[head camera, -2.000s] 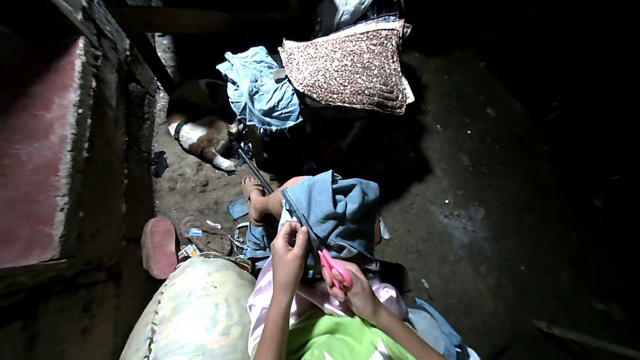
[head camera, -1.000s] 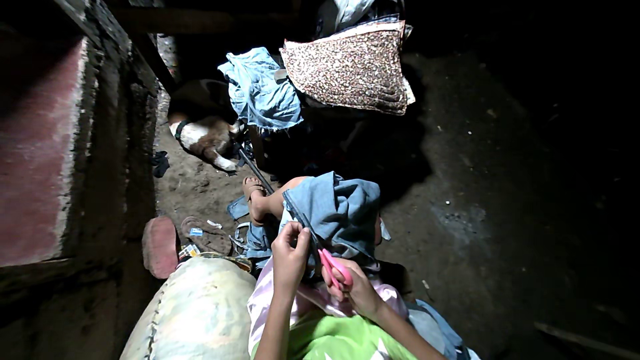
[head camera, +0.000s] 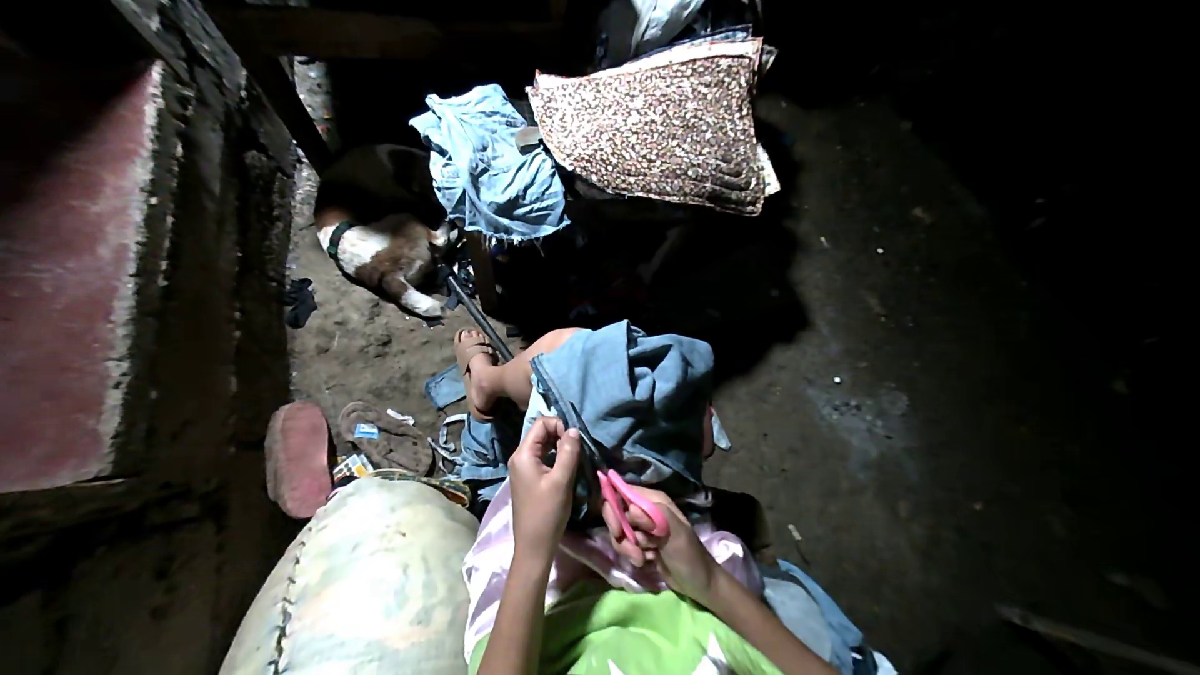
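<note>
Blue denim cloth (head camera: 647, 394) lies draped over my lap and knee. My left hand (head camera: 546, 469) pinches the cloth's dark edge strip between thumb and fingertips. Just right of it, my right hand (head camera: 647, 534) grips the pink handles of a pair of scissors (head camera: 619, 497). The dark blades point up and to the left along the strip, close to my left fingertips; whether they are parted is hard to tell. More denim hangs below my knee, beside my sandaled foot.
A large stuffed pale sack (head camera: 384, 581) stands at my left, near a reddish slipper sole (head camera: 300, 459). Ahead, light blue cloth (head camera: 497, 169) and a floral-patterned cloth (head camera: 656, 122) rest on a dark support. A dog (head camera: 375, 248) with a collar lies on the dirt floor (head camera: 900, 375).
</note>
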